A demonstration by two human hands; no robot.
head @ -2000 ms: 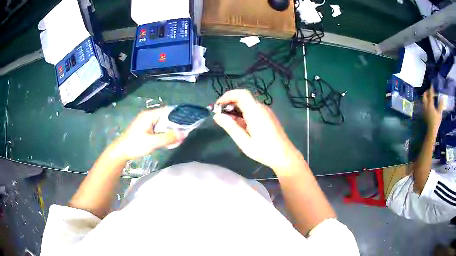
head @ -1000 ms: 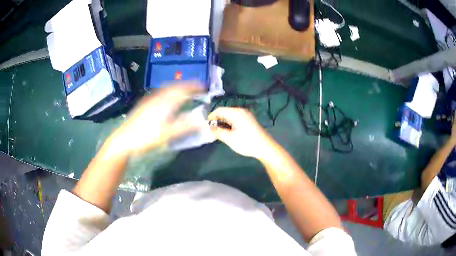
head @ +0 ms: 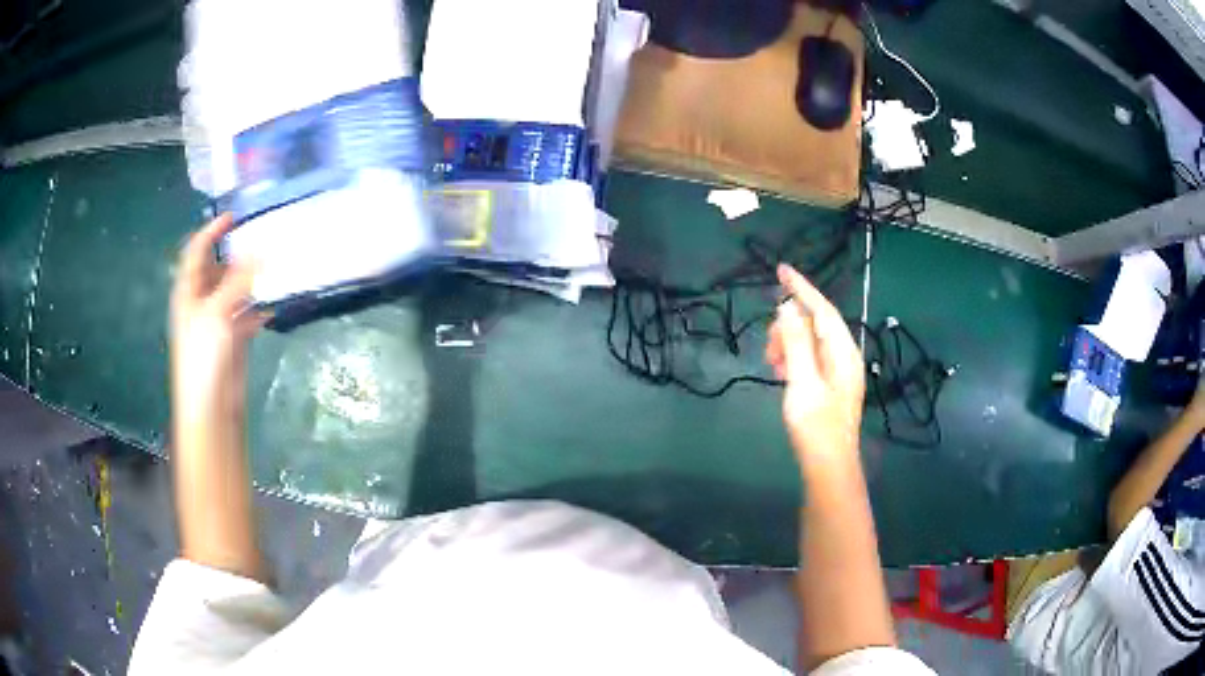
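Observation:
A blurred block of blue and white retail boxes (head: 324, 145) stands at the left with white flaps up. My left hand (head: 218, 284) is on its near left corner, fingers against its side. A second open box (head: 509, 152) stands close at its right; a pale bagged item with a yellow frame (head: 463, 218) lies across its opening, with whitish sleeves under its front edge. My right hand (head: 815, 350) is over the thin black cables (head: 674, 324), index finger stretched; whether it holds a cable is unclear.
A black mouse (head: 826, 82) and a dark round base lie on the brown board (head: 740, 119). White scraps lie nearby. A small clear piece (head: 459, 334) lies before the boxes. At the right, another person's arm (head: 1156, 462) is near small blue boxes (head: 1097, 376).
The bagged item, earlier in my hands, is no longer there; a pale item now covers the second box's blue panel. The left box block has shifted right against it. My hands have moved apart.

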